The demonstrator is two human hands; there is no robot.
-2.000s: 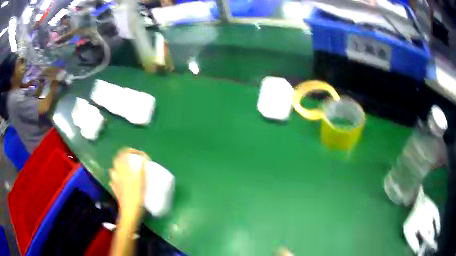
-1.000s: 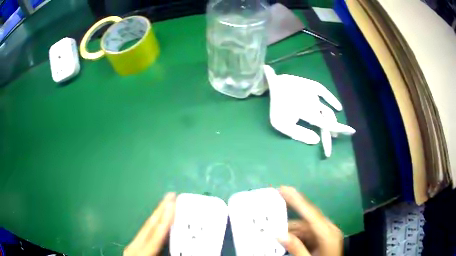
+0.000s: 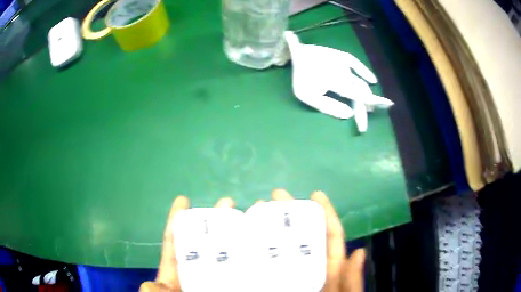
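My left hand [image 3: 169, 251] holds a white plug adapter [image 3: 207, 274] at the bottom centre, fingers around its left side and far edge. My right hand [image 3: 338, 251] holds a second white adapter [image 3: 288, 274] beside it, with its thumb side cut off low in the frame. The two adapters touch side by side, with metal plug pins facing up at me. Their near ends run to the picture's lower edge. My palms are hidden behind them.
A white glove [image 3: 328, 77] lies beside a clear bottle [image 3: 257, 34] on the green bench [image 3: 143, 154]. A yellow tape roll [image 3: 143, 28], a paler ring [image 3: 94, 23] and another adapter [image 3: 65, 43] are at far left. Tweezers [image 3: 325, 21] lie behind; brown cardboard sheets [image 3: 468, 85] stand right.
The adapters showed slotted outlet faces one second ago; now their pin faces show. My fingers now wrap their far edges. The view has tipped lower, so bench items sit higher in frame.
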